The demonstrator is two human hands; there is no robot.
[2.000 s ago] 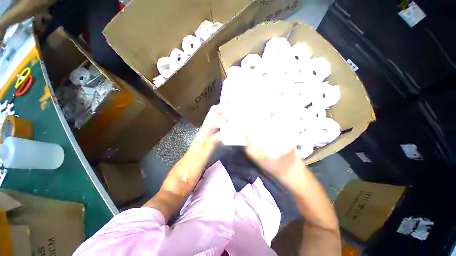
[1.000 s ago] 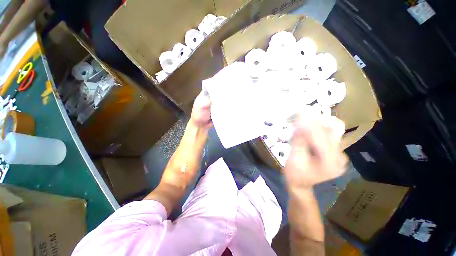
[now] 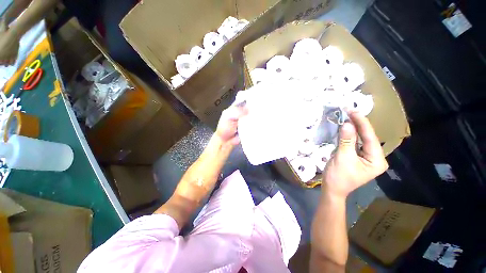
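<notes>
My left hand (image 3: 232,120) grips the left end of a white plastic housing (image 3: 274,122), held over the near carton (image 3: 386,90). The housing is overexposed, so its surface detail is lost. My right hand (image 3: 356,152) pinches a small grey wiping cloth (image 3: 329,128) between thumb and fingers, at the right of the held housing. White housings (image 3: 308,48) fill the near carton, round ends with dark holes up. Whether the cloth touches the held housing cannot be told.
The second carton (image 3: 160,40) stands upper left with housings in a row. The third carton (image 3: 144,122) stands beside the green bench (image 3: 69,186), which bears a bottle (image 3: 42,153), tape roll (image 3: 24,125) and scissors (image 3: 33,79). Black boxes (image 3: 421,96) stand right. Another person's arm (image 3: 26,18) shows upper left.
My right hand was low at the housing, then blurred over the carton; now it is farther right with the cloth plainly visible. My left hand still holds the housing, its near end now farther right.
</notes>
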